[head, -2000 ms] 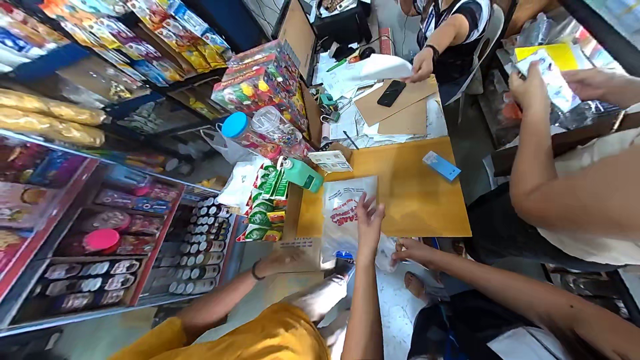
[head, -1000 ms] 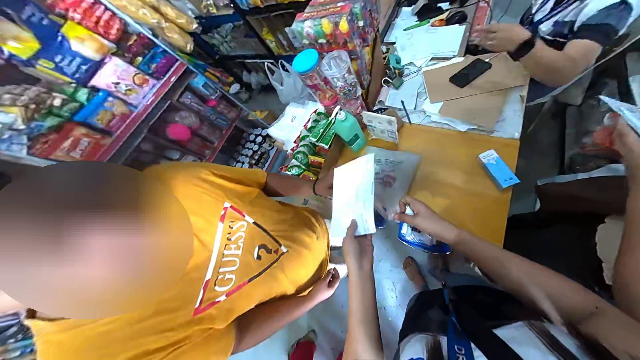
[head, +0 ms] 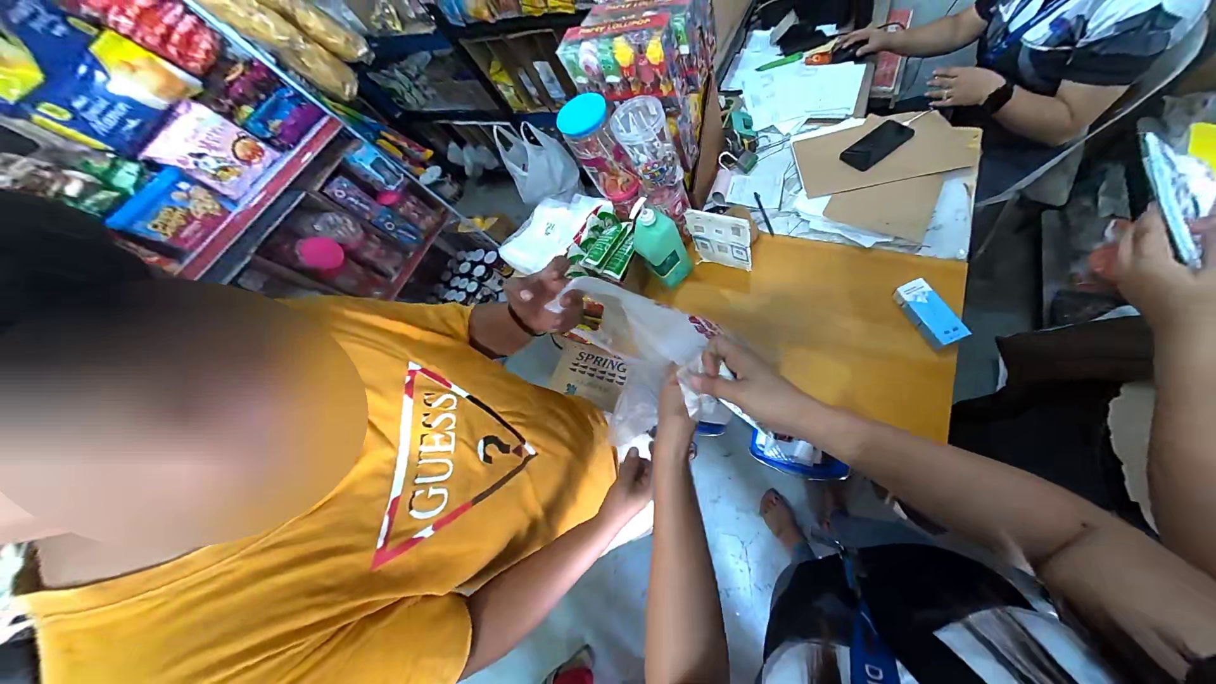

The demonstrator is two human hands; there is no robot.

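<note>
A translucent white plastic bag (head: 641,328) with red print hangs between my hands and the hands of a person in a yellow shirt. My left hand (head: 673,413) grips its lower part, and beside it my right hand (head: 736,380) pinches the bag's right side, where some white material is bunched. The other person's one hand (head: 551,294) is at the bag's upper left edge; their other hand (head: 629,486) is just left of my left wrist. Below my right forearm is a blue-rimmed container (head: 798,454), partly hidden. The bag's contents are unclear.
The yellow table (head: 855,294) carries a light blue box (head: 931,313), a green bottle (head: 662,247), plastic jars (head: 594,142), a black phone (head: 876,145) and papers. Snack shelves (head: 313,171) stand left. One person sits at the far side; another person's hands (head: 1164,256) are at right.
The plastic bag has come up off the table into the hands. My left hand, which held a white sheet a second ago, is now on the bag. The yellow-shirted person's hand has risen to the bag.
</note>
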